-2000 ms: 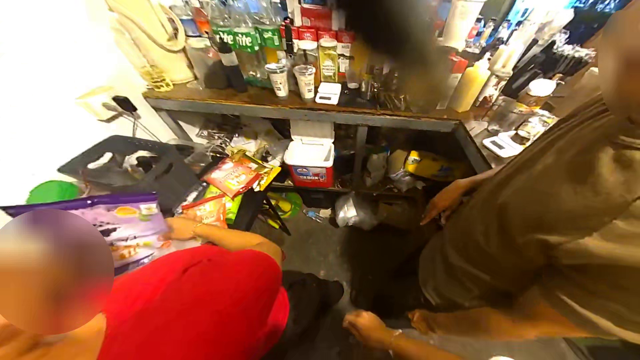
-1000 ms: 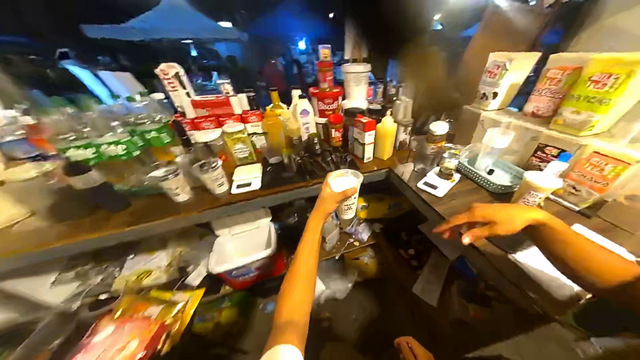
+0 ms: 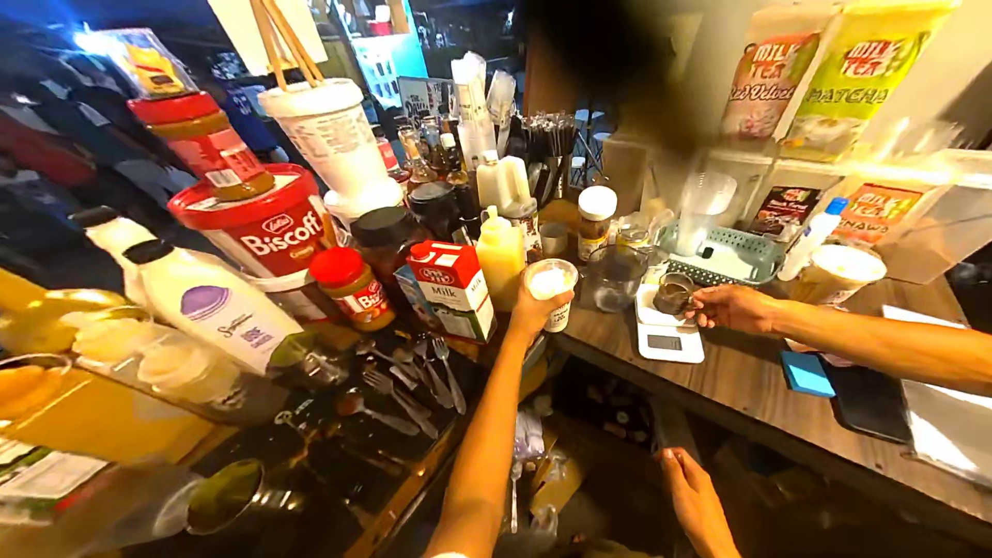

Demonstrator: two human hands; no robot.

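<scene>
My left hand is closed around a clear plastic cup with printing and white contents, held upright at the counter's inner corner. A squeeze bottle of pale yellow sauce and a red-capped milk carton stand just left of the cup. My right hand is low, below the counter edge, with bent fingers and nothing visible in it. To the right, a co-worker's hand holds a small dark cup at the white digital scale. A larger clear pitcher stands between the two cups.
Forks and spoons lie on the dark left counter, near white syrup bottles and a Biscoff tub. A green basket, blue pad and dark phone are on the right counter. Milk tea pouches stand behind.
The view has turned right and come closer to the counter corner. The co-worker's hand, empty a second ago, now holds the small dark cup at the scale. My left hand still holds the plastic cup.
</scene>
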